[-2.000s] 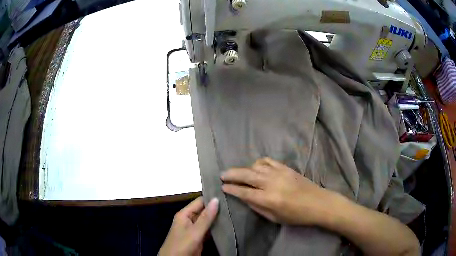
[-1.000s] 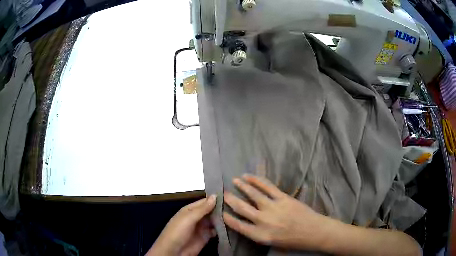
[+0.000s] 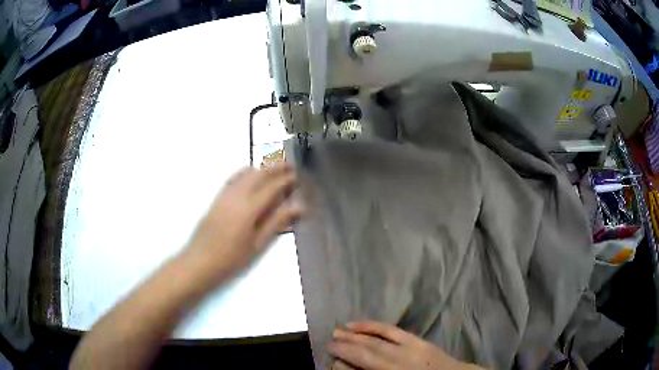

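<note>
The grey-brown garment [image 3: 419,224] lies under and right of the head of the white sewing machine [image 3: 448,43], in loose folds. Its straight left edge strip [image 3: 312,274] runs from the presser foot [image 3: 304,148] toward me. My left hand [image 3: 253,213] is blurred, just below and left of the foot, with its fingertips at the strip's edge; whether it grips the cloth I cannot tell. My right hand [image 3: 383,347] lies on the garment at the bottom of the picture, partly cut off, fingers spread flat on the cloth.
A tool tray [image 3: 614,206] stands right of the machine, with orange scissors handles [image 3: 654,206] at the far right rim. Dark scissors or a similar tool [image 3: 517,14] lie on top of the machine arm. More grey cloth [image 3: 22,217] lies at the far left, beside the white table [image 3: 144,188].
My left hand has left the strip near the table's front edge and moved up beside the presser foot. My right hand sits lower in the picture. The view has shifted, showing more of the machine.
</note>
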